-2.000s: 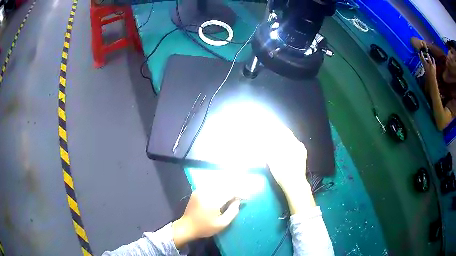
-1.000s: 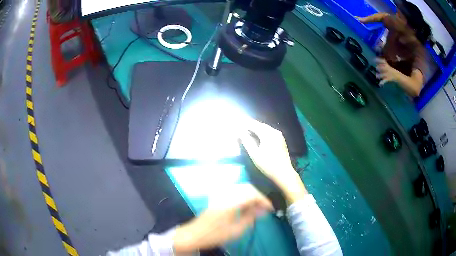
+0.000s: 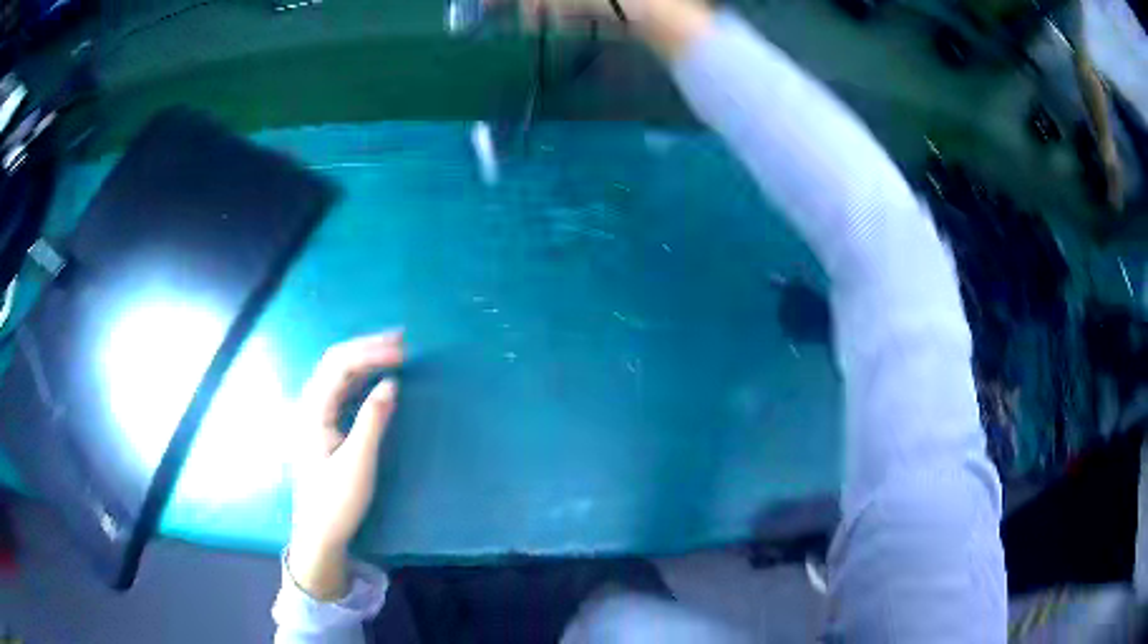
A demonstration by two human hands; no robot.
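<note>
My right hand is at the top edge, over the dark green belt, partly cut off and blurred. A thin black cable hangs from its fingers. A blurred silvery piece, perhaps a plug, shows near the cable's lower end; whether they join is unclear. My left hand is low over the teal mat, fingers curved and apart, with nothing visible in it. It is just right of the black microscope base plate, which has a strong white glare.
The teal mat has small shiny flecks. A tangled black cable heap lies at the right, beyond my right sleeve. The dark green belt runs across the top. Part of another person's arm shows at the upper right.
The view has swung right, so the base plate now lies at the left. My right hand has left the glare and reached out over the belt. My left hand is beside the plate.
</note>
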